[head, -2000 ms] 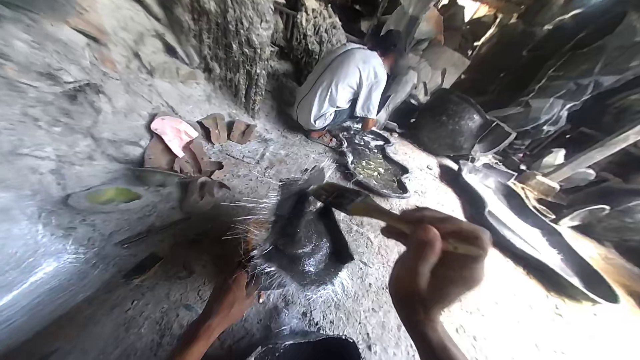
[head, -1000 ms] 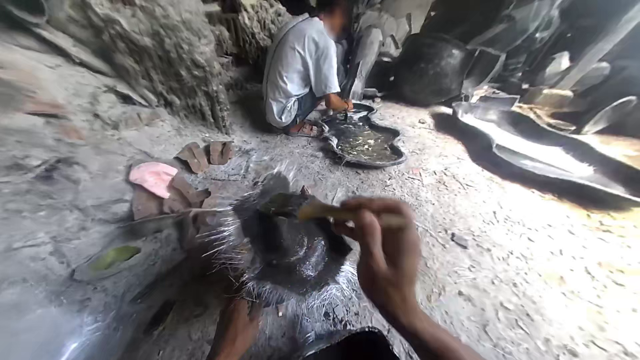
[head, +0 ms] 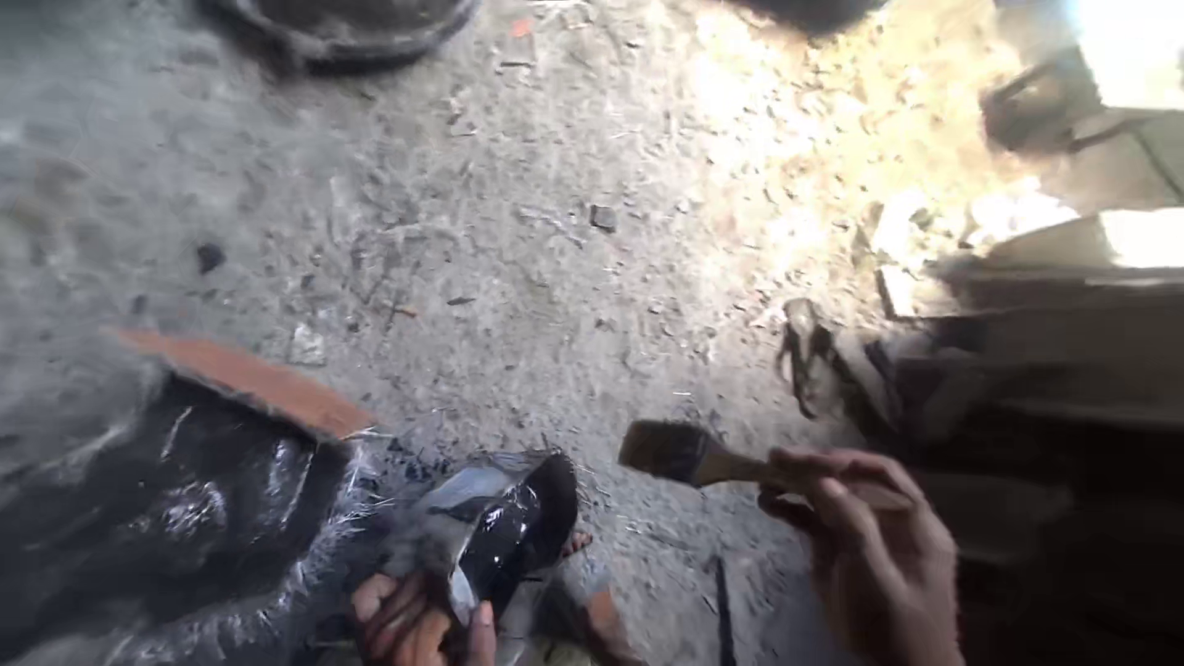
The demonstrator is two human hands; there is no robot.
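My right hand (head: 869, 546) grips the wooden handle of a flat paintbrush (head: 666, 451), whose dark bristles point left over the ground. Low in the middle, my left hand (head: 425, 620) holds a container (head: 518, 536) by its near rim; it is tilted, with glossy black liquid inside. Left of that hand lies a black, wet-looking piece (head: 185, 509) with pale fibres fringing its right edge. A reddish-brown strip (head: 250, 379) runs along its upper edge. The brush and the container are apart.
Part of a dark rimmed mould or tray (head: 388, 46) shows at the top left. Blurred metal tools (head: 809, 356) and dark blocky objects (head: 1091, 370) are at the right. Small debris is scattered over the grey ground. A foot (head: 578, 544) shows beside the container.
The brush has moved off the black, fibre-edged piece. My left hand, earlier at that piece, now holds the container of black liquid. The view has swung down and right, and the other person has left it.
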